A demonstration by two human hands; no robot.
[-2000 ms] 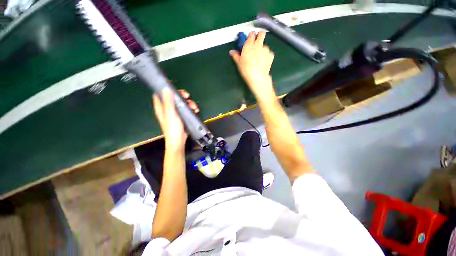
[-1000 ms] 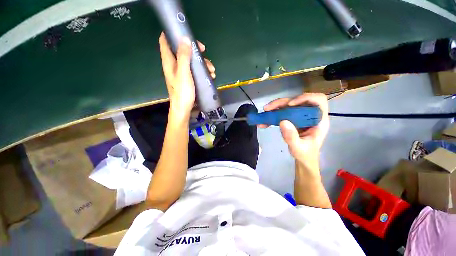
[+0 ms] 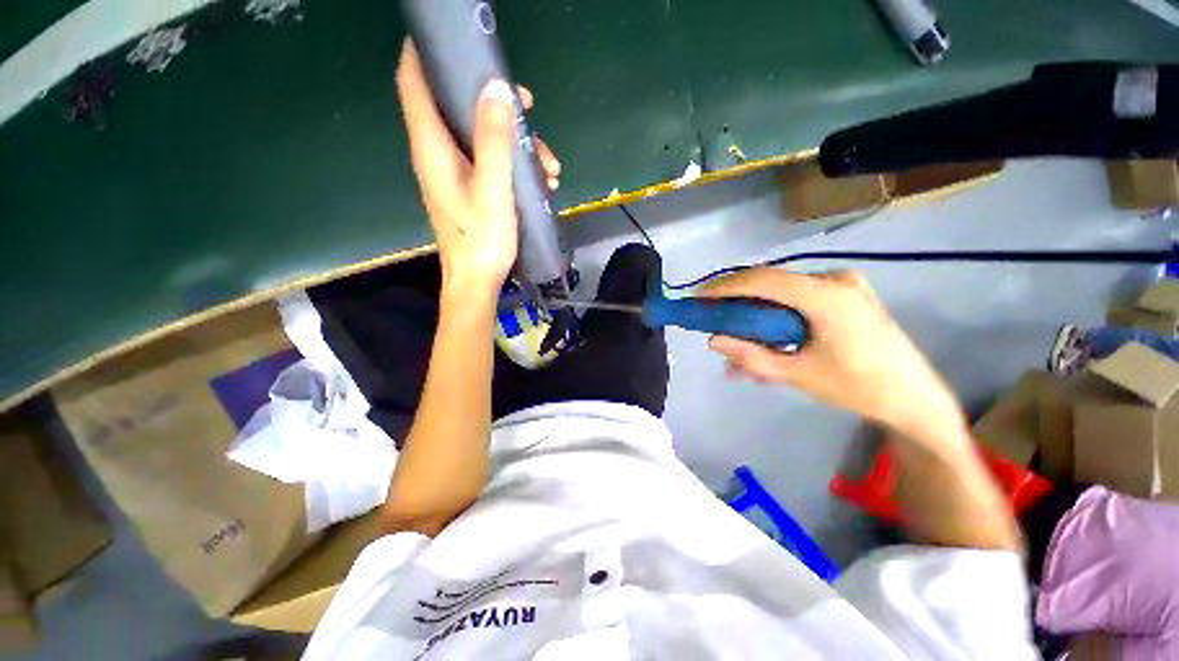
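Note:
My left hand [image 3: 472,194] is closed around the grey handle of the hot-air brush [image 3: 530,213]. The handle slants down toward my lap, and its upper end is cut off by the picture's top edge. My right hand [image 3: 808,329] grips the blue handle of a hand screwdriver [image 3: 731,319]. Its thin shaft points left, with its tip at the handle's open tail end [image 3: 553,287]. Dark parts show at that end; the exact contact point is too small to tell. A blue, white and yellow item shows just below it.
The green conveyor bench [image 3: 297,155] holds small screw piles [image 3: 158,48] and a loose handle housing [image 3: 915,29]. A black electric screwdriver [image 3: 996,123] hangs at right. Cartons [image 3: 1125,420], a red stool [image 3: 873,491] and a person's pink sleeve [image 3: 1118,568] are at lower right.
My right hand picked up the blue screwdriver from the bench and brought it to the handle's tail end. Since one second ago, my right wrist and forearm have swung outward to the right.

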